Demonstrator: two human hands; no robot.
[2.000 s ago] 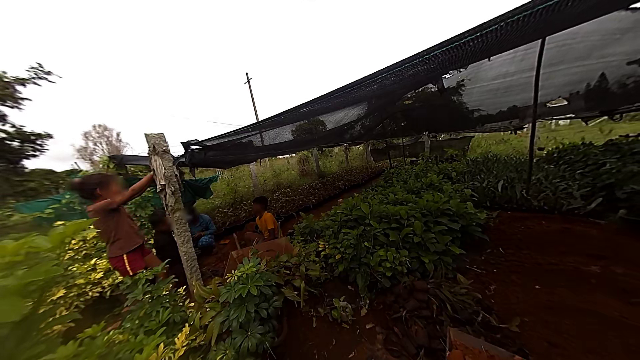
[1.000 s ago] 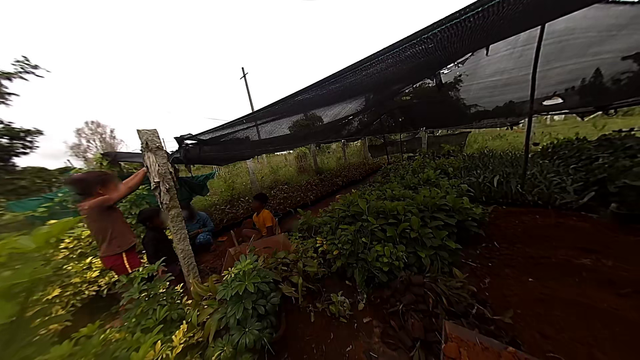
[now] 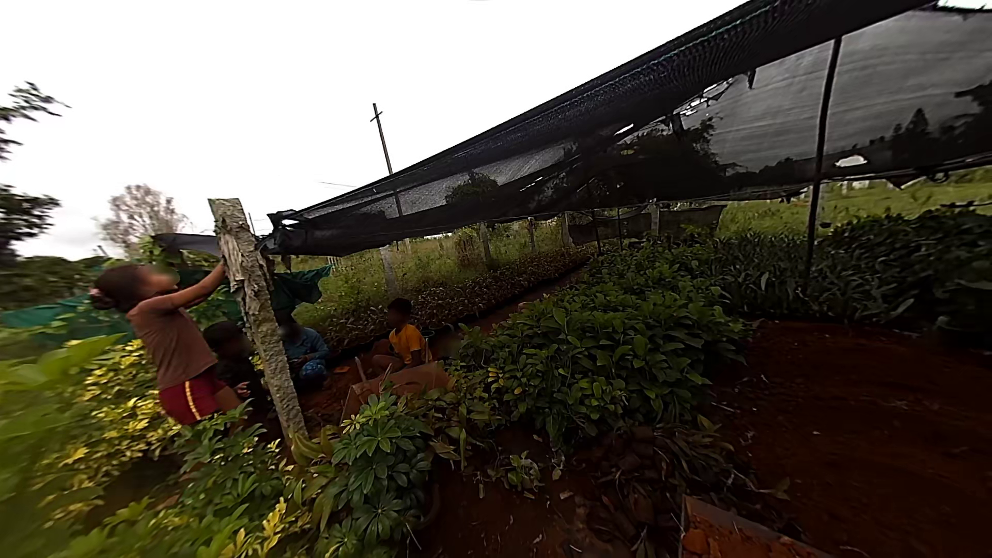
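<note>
Neither my left hand nor my right hand shows in the head view. Dense green seedlings (image 3: 597, 349) fill the middle of the view under black shade netting (image 3: 496, 178). A leaning, rough stone or wooden post (image 3: 260, 318) stands left of the middle, near a corner of the netting. A person in a brown shirt (image 3: 174, 345) reaches up with the hands at that post's upper part. Behind and beside it, low down, are a person in dark clothes (image 3: 232, 360), one in blue (image 3: 306, 349) and one in a yellow shirt (image 3: 408, 343).
Leafy shrubs (image 3: 380, 465) and yellow-green foliage (image 3: 116, 403) grow along the near left. Bare red soil (image 3: 868, 418) lies at the right, with a reddish slab or block (image 3: 736, 531) at the bottom edge. A thin dark pole (image 3: 823, 155) stands under the netting at the right.
The person at the post has leaned the head further back, with the arms still raised to the post. The seated people have hardly moved.
</note>
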